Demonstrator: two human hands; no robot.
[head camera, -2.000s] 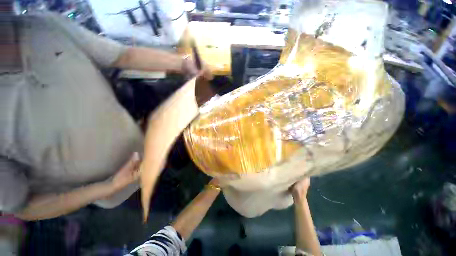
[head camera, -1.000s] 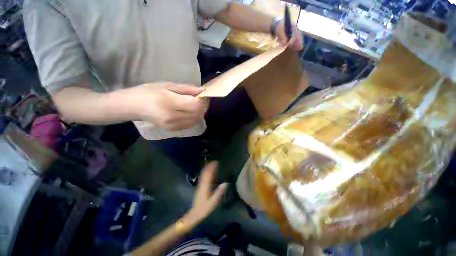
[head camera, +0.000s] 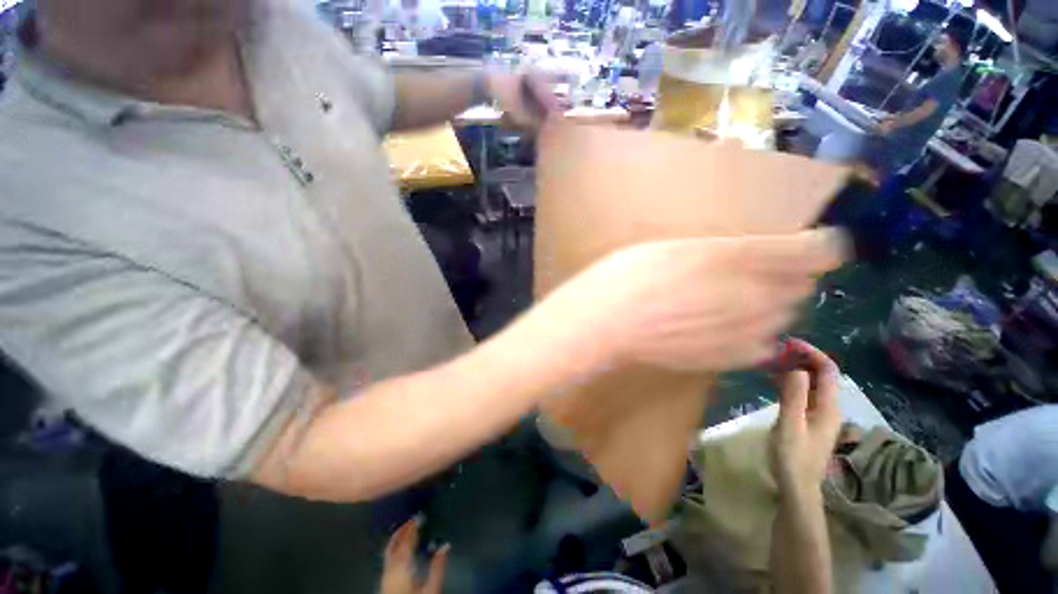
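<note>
A tan card sheet (head camera: 685, 192) hangs bent in front of me, held by a second person's hands. A dark, blurred item is at that person's nearer hand, by the card's right corner. An amber, film-covered piece (head camera: 714, 102) shows above the card; what lies behind the card is hidden. My left hand (head camera: 414, 562) is low at the bottom edge, partly cut off, fingers apart and empty. My right hand (head camera: 805, 424) is raised right of the card, its fingertips by a small red item (head camera: 791, 353); I cannot tell whether it holds it.
The second person (head camera: 348, 221) stands close on the left, a forearm crossing the view. A khaki garment (head camera: 888, 493) lies bunched on a white table (head camera: 965, 555) at lower right. Cloth heaps (head camera: 954, 337) and another person (head camera: 928, 104) are farther right. Sewing stations line the back.
The view has swung right. The second person's near hand and the card have moved right across my view. The large film-wrapped bundle is now mostly out of sight. My right hand now shows raised.
</note>
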